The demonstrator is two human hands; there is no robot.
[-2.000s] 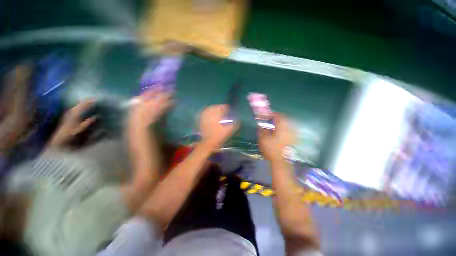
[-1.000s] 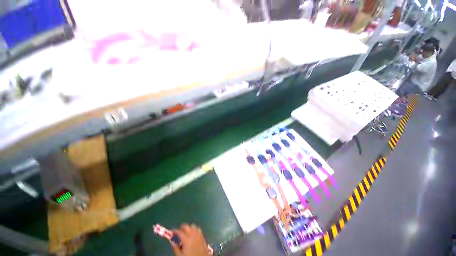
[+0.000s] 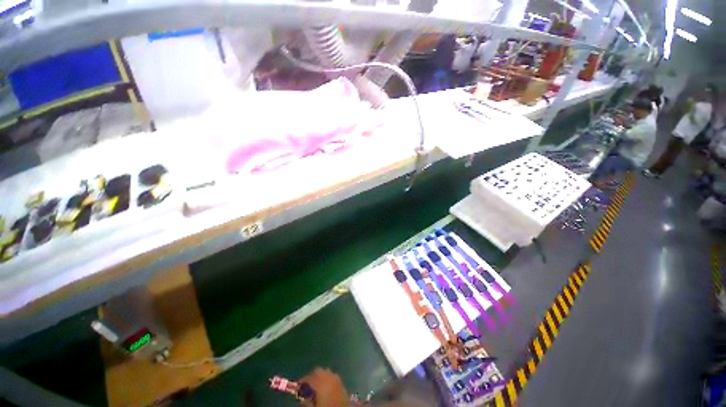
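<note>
My right hand [image 3: 328, 389] shows at the bottom edge, partly cut off. It holds a watch with a pink patterned strap [image 3: 281, 385] and a dark face, the strap pointing left over the green bench. My left hand is not in view. A white foam tray [image 3: 382, 322] lies to the right, ahead of my right hand. Several watches with orange, blue and purple straps [image 3: 452, 292] lie in rows on its right part. A lower tray with purple-and-white patterned pieces [image 3: 475, 380] shows just beside it, nearer to me.
A white tray stack [image 3: 495, 222] with dark pieces stands farther right. A grey meter [image 3: 142, 338] sits on a brown board [image 3: 177, 306] at left. The white shelf [image 3: 253, 228] holds yellow-marked pieces [image 3: 91, 203] and a pink cloth [image 3: 298, 147]. Yellow-black floor tape [image 3: 559, 306] and people are at right.
The view has swung up from the blurred bench and the neighbouring hands, showing more shelf and aisle. My left hand has left the picture. My right hand still holds the pink watch, now lower in view.
</note>
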